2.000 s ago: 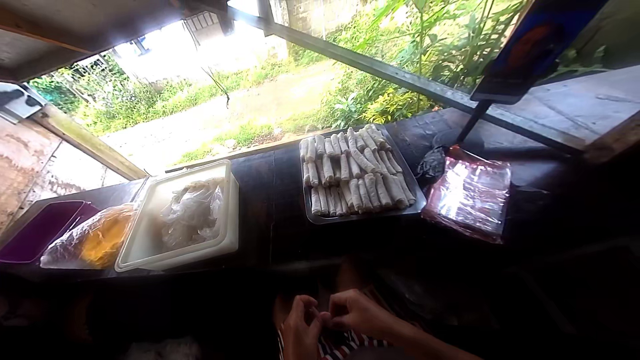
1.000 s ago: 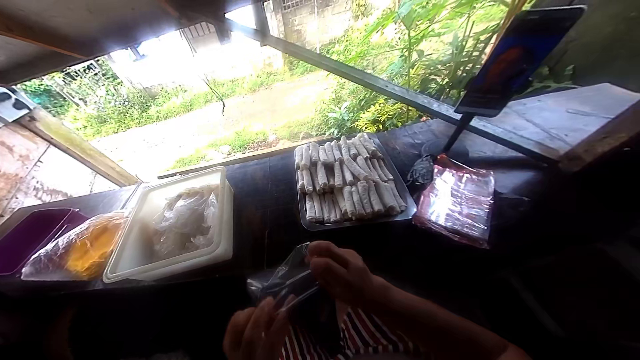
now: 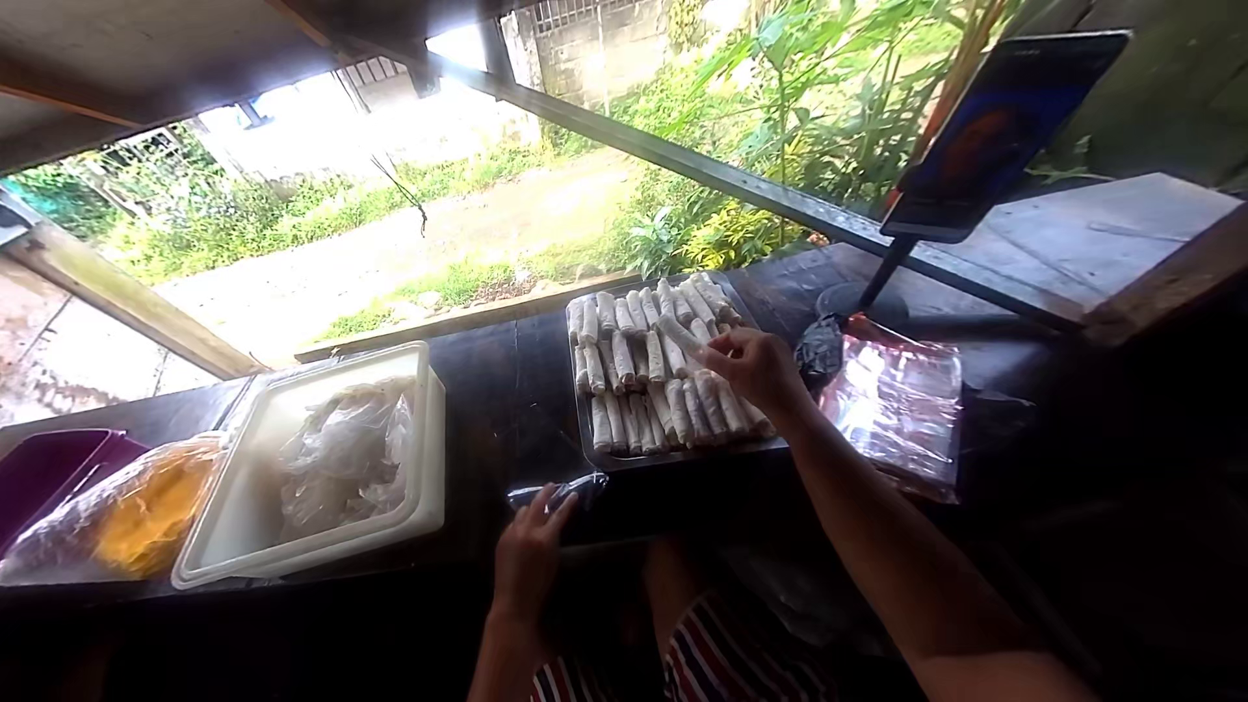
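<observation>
My right hand (image 3: 751, 366) reaches over a metal tray (image 3: 597, 462) and pinches one end of a pale wrapped roll (image 3: 681, 333), raised a little at a slant above the others. Whitish rolls (image 3: 624, 356) lie side by side in rows that cover the tray. My left hand (image 3: 536, 531) rests at the table's front edge, its fingers on a clear plastic bag (image 3: 570, 490) just below the tray's near left corner. How firmly those fingers grip the bag is hard to see.
Left of the tray stand a white plastic tub (image 3: 429, 468) with clear bags inside, a bag of orange-yellow stuff (image 3: 156, 502) and a purple container (image 3: 54, 478). Right of it lie a dark crumpled bag (image 3: 819, 349) and a stack of plastic packaging (image 3: 897, 414). A phone (image 3: 1004, 136) stands on a holder behind.
My hands have moved apart from over my lap. The right has gone to the tray and taken hold of a roll; the clear bag has come down to the table edge under my left hand.
</observation>
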